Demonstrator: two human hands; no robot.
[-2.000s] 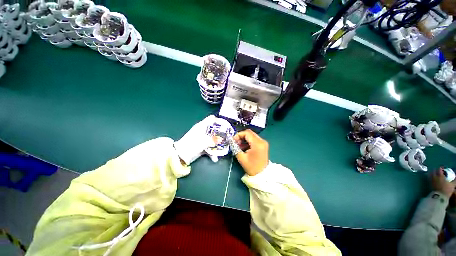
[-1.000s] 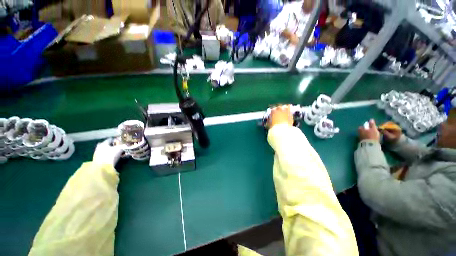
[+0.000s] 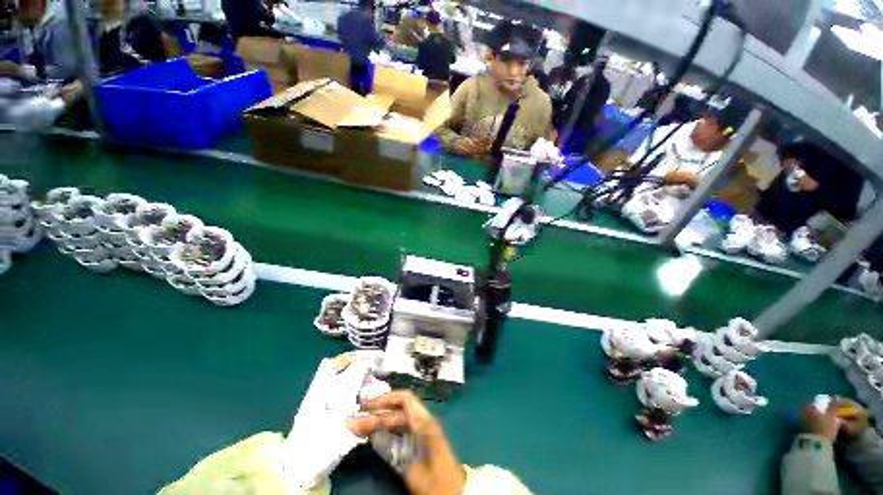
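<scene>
My left hand (image 3: pixel 324 416), in a white glove, and my bare right hand (image 3: pixel 424 447) meet low in front of the screw feeder (image 3: pixel 426 338). They close around a small white part (image 3: pixel 373 385), mostly hidden by glove and fingers. A grey-white speckled thing (image 3: pixel 397 450) shows under the right fingers; blur hides whether it is a part or a finger wrap. A short stack of filled white housings (image 3: pixel 370 311) stands left of the feeder, with another filled housing (image 3: pixel 332 315) beside it. The black electric screwdriver (image 3: pixel 493 314) hangs upright at the feeder's right.
Leaning rows of filled housings (image 3: pixel 208 259) stand at left. White parts with dark modules (image 3: pixel 664 392) and white rings (image 3: pixel 738 389) lie at right, near another worker's hands (image 3: pixel 835 418). Across the bench are a cardboard box (image 3: pixel 334 145), a blue bin (image 3: pixel 179 104) and workers.
My left hand has left the stack and my right hand the parts at right; both are now together before the feeder. A filled housing shows left of the stack. The view has tilted up.
</scene>
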